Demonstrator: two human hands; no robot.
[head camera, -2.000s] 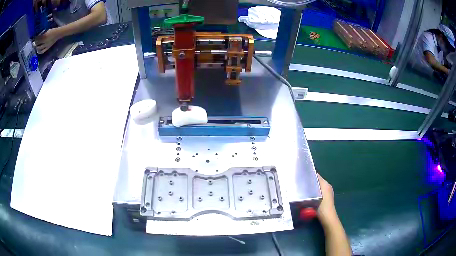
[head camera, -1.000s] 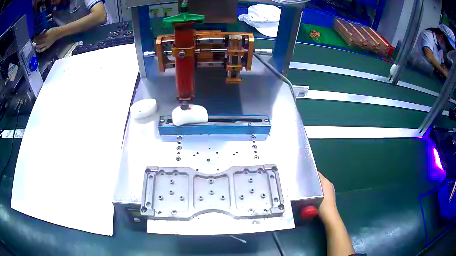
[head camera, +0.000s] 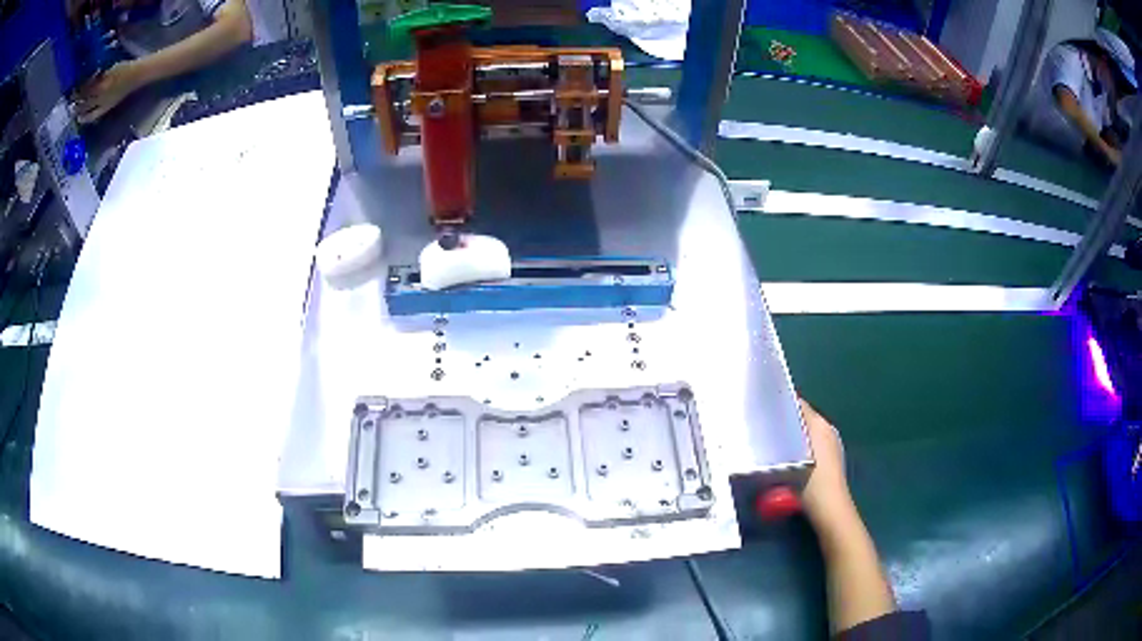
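The silver fixture plate (head camera: 524, 458) lies at the front of the machine, its three shallow pockets empty. My right hand (head camera: 820, 466) is at the machine's front right corner, beside the red round button (head camera: 778, 502); its fingers are mostly hidden behind the machine's side, so its grip cannot be told. My left hand is not in view. The red syringe (head camera: 447, 144) with a green top stands in an orange bracket (head camera: 575, 119). Its nozzle meets a white pad (head camera: 465, 264) on the blue slide rail (head camera: 529, 292).
A large white sheet (head camera: 175, 338) lies left of the machine. A white round lid (head camera: 351, 254) sits on the machine's left side. A grey cable (head camera: 708, 599) runs from the front. White strips (head camera: 908, 297) cross the green surface at right. People work at both far sides.
The whole view has shifted, so the machine sits slightly higher in the picture. A dark sleeve cuff now shows more at my right wrist. My right hand stays at the machine's corner.
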